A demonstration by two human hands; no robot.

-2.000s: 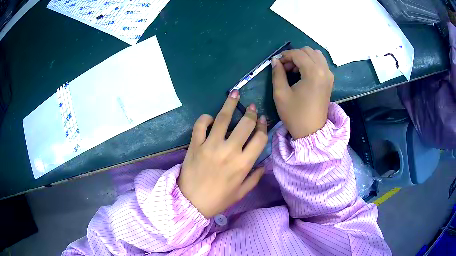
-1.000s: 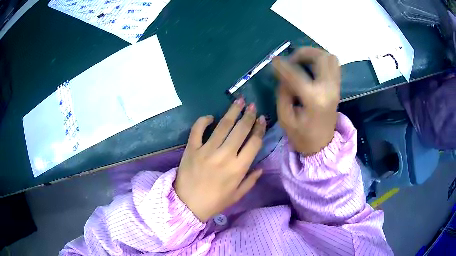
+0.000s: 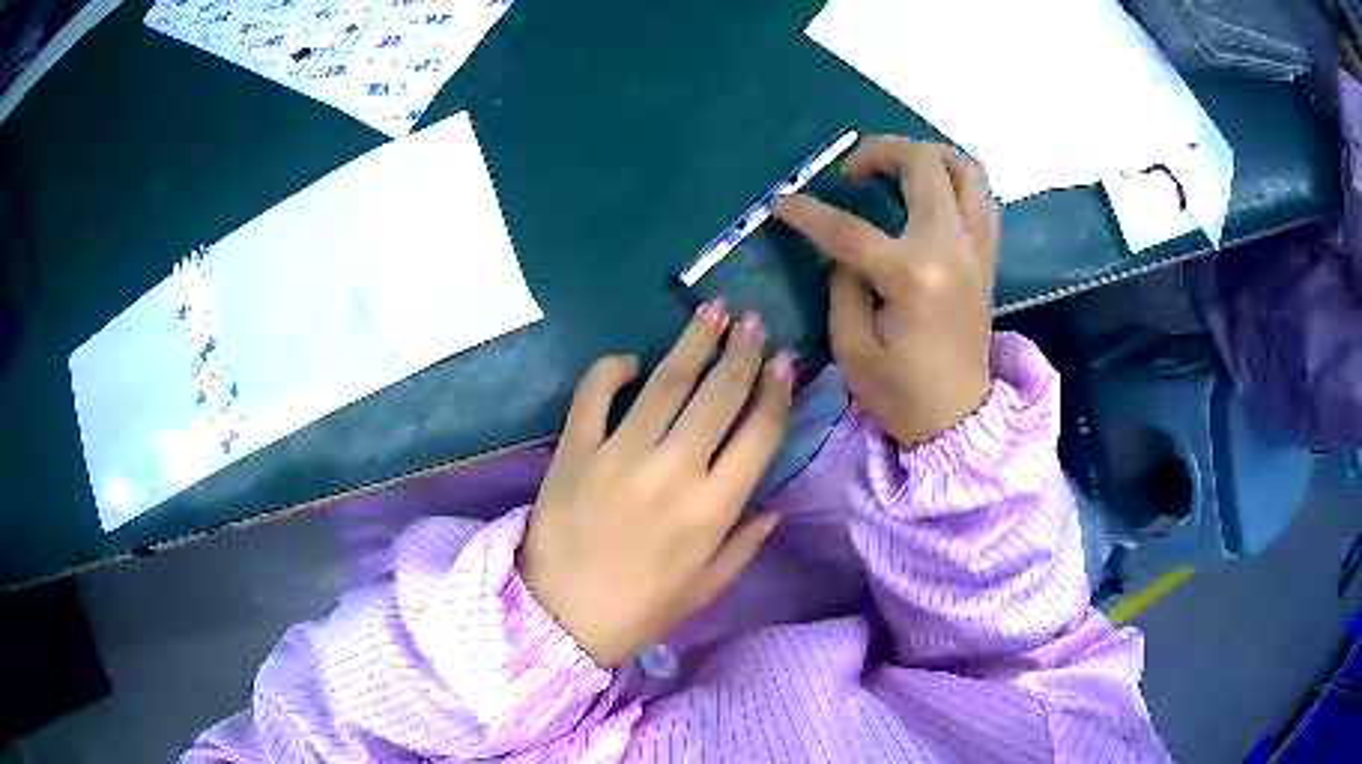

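A white adhesive strip [image 3: 738, 232] with blue print lies along the far edge of a black frame [image 3: 692, 294] on the dark green mat. The frame is hard to see against the mat. My left hand [image 3: 657, 478] lies flat with spread fingers, its fingertips at the frame's near left side. My right hand [image 3: 914, 284] is over the frame's right side, one fingertip touching the middle of the strip and another near its upper right end. Nothing is seen held in either hand.
A die-cut tape sheet [image 3: 321, 299] lies at left, a second tape sheet [image 3: 351, 52] behind it. Waste paper [image 3: 1031, 90] lies at right. A greyish clear plastic thing [image 3: 1232, 33] is at far right. The mat's front edge runs below my hands; a blue-grey stool [image 3: 1195, 448] stands beyond it.
My right hand has come off the strip's upper end, where it pinched something, and its fingertip now touches the strip's middle. My left fingertips have drawn slightly back from the strip's lower end.
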